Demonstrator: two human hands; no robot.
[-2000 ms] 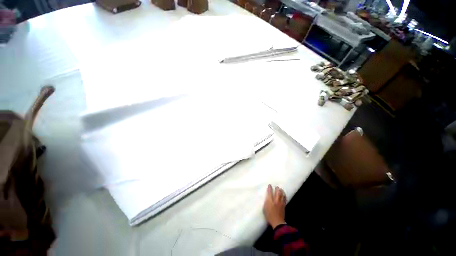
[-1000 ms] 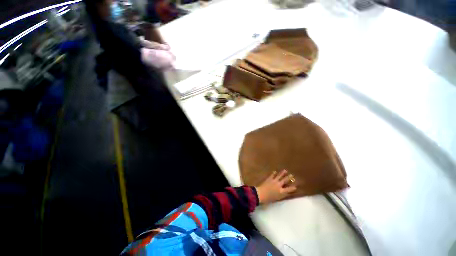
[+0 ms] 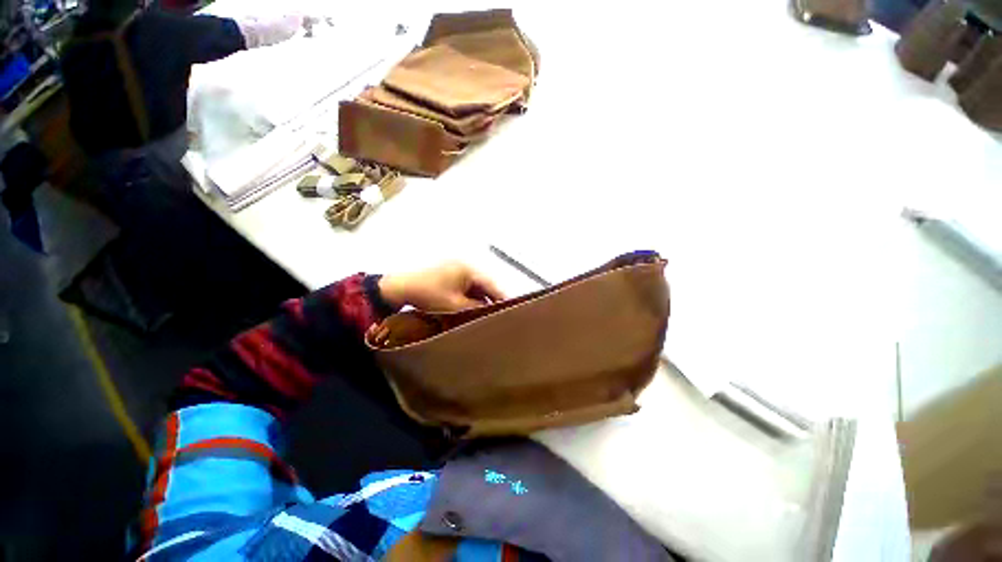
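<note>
A brown handbag stands tilted at the near table edge, close above my apron, its mouth facing up and away. A little of its inside shows at the left end. My left hand is at the far side of the mouth, fingers bent. Its fingertips are partly hidden at the rim, so I cannot tell whether they grip it. My right hand is not in view.
Folded brown bags and rolled straps lie at the back left. A person stands beyond. Brown bags stand far right. A blurred brown object is at the right edge.
The bag, flat under my left hand one second ago, is now raised with its mouth showing. My left hand has moved to the mouth. Two seconds ago the view showed another table side.
</note>
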